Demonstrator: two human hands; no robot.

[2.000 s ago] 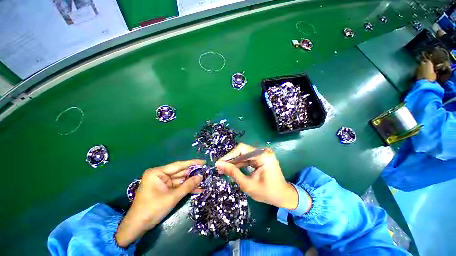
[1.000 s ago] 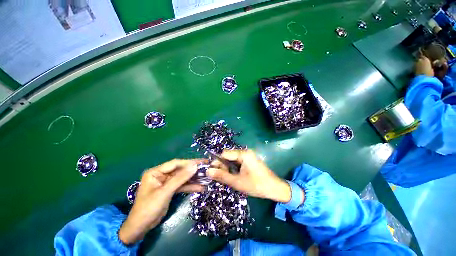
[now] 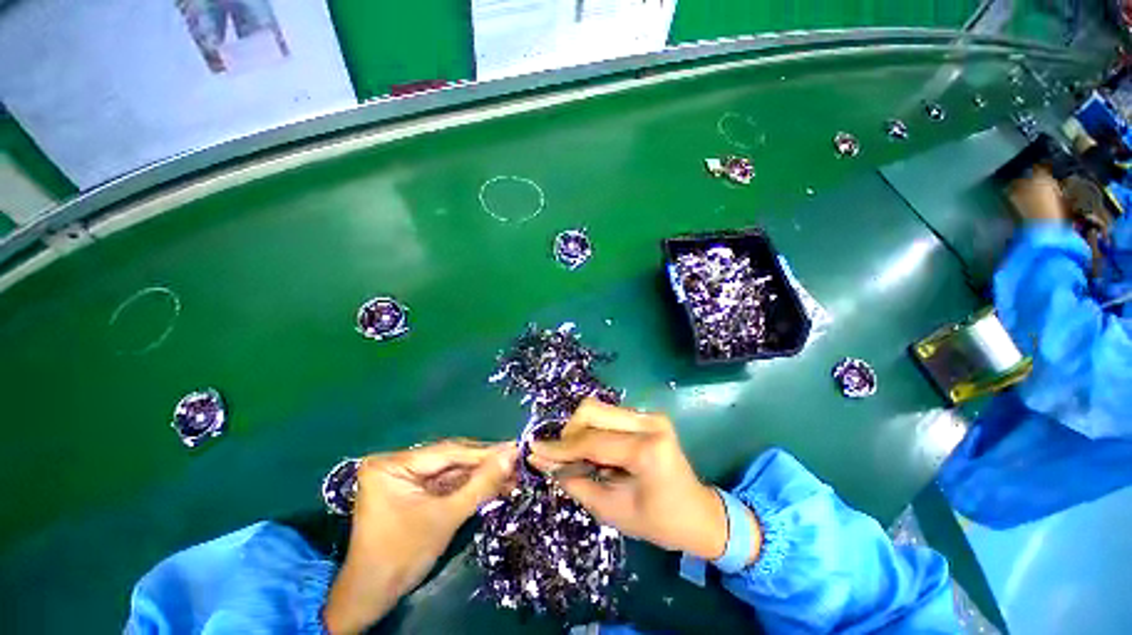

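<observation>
My left hand (image 3: 416,509) and my right hand (image 3: 627,471) meet over the heaps of small metal pieces. Between their fingertips is a small round assembly (image 3: 531,444), mostly hidden by the fingers, held by my left hand and touched by my right. The tweezers are tucked in my right hand, with only a dark bit showing near the curled fingers. The nearer heap (image 3: 549,552) lies below my hands and the smaller heap (image 3: 554,362) lies just beyond them.
A black bin (image 3: 732,298) of metal pieces stands right of the heaps. Round assemblies (image 3: 382,319) are spaced along the green belt (image 3: 286,248); another lies by my left hand. A wire spool (image 3: 972,356) and a person's blue sleeve (image 3: 1049,292) are at right.
The view has tilted up slightly. Assemblies on the belt have moved left. My hands have turned the held assembly more edge-on, and the tweezers have swung back into my right hand.
</observation>
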